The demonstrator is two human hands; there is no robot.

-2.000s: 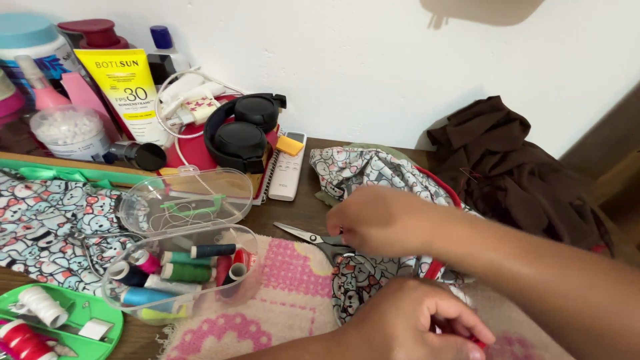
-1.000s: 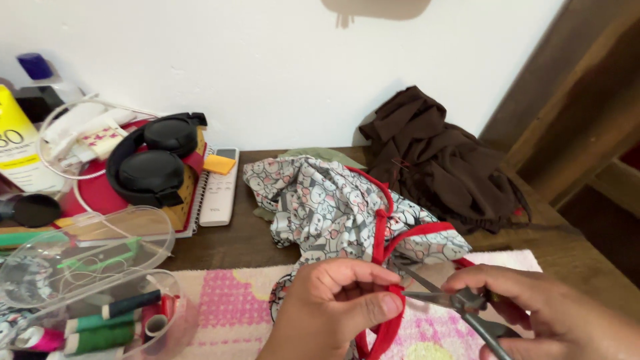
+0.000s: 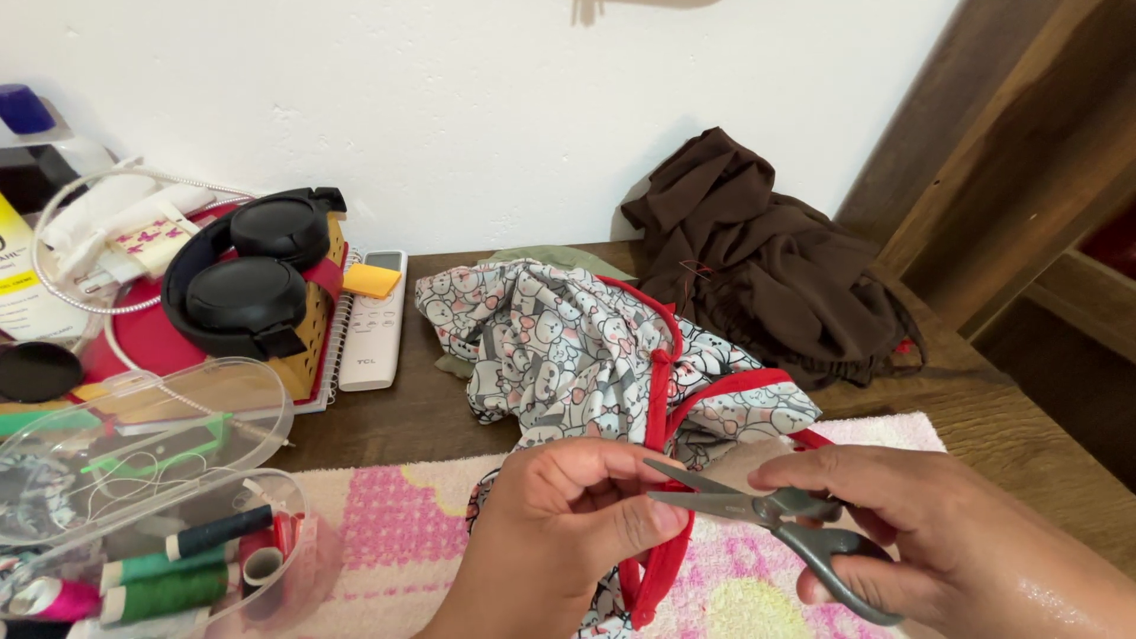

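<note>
My left hand [image 3: 577, 524] pinches the red binding [image 3: 661, 568] of a bear-print fabric piece [image 3: 550, 337] between thumb and forefinger. In my right hand [image 3: 896, 524] are dark-handled scissors [image 3: 799, 524], with the blades parted and pointing left, their tips at my left fingertips beside the binding. Whether anything lies between the blades is hard to tell. The printed fabric lies bunched behind my hands, partly over a pink and white towel [image 3: 390, 515].
Brown fabric [image 3: 754, 266] is heaped at the back right. Leftward lie a white remote control [image 3: 373, 337], black headphones [image 3: 240, 284] on a box, and an open clear plastic case [image 3: 302, 532] holding thread spools [image 3: 169, 590]. A white wall rises behind the table.
Two seconds ago the scissors lay on the fabric near my right hand; now my right hand holds them. They have opened at my left fingertips. The view has shifted right.
</note>
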